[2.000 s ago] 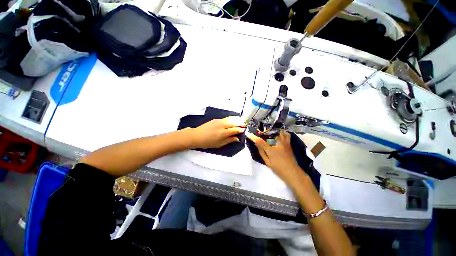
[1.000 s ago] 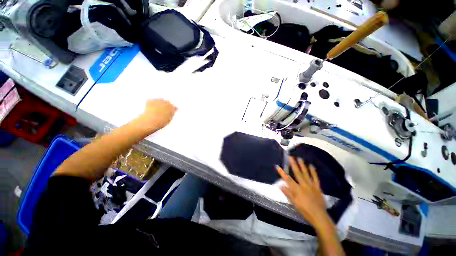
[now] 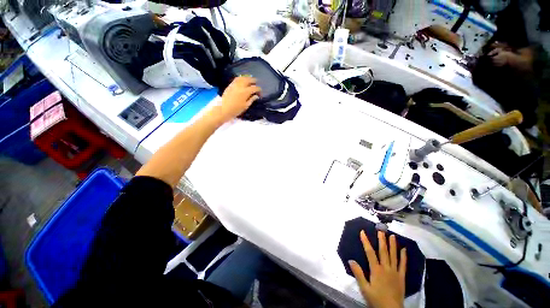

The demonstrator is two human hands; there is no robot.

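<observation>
My left hand (image 3: 240, 96) is on the stack of cut panels (image 3: 271, 79), which is dark with a grey top face, at the upper left of the table. Its fingertips touch the top; whether they grip a panel I cannot tell. My right hand (image 3: 384, 271) lies flat with spread fingers on a dark octagonal panel (image 3: 353, 240) in front of the needle area. Another dark panel (image 3: 445, 283) lies to its right, with white fabric around it. The presser foot area (image 3: 381, 218) of the white sewing machine (image 3: 395, 174) is just behind the panel.
A bundle of black and white pieces (image 3: 187, 54) lies left of the stack. A wooden handle (image 3: 486, 127) rises above the machine head. A blue crate (image 3: 66, 231) and red crate (image 3: 72, 141) stand at the left. Another person's arm (image 3: 512, 58) shows at the upper right.
My left hand has moved from the machine area to the stack. My right hand has moved off the needle area and now lies on the panel. The view has swung left.
</observation>
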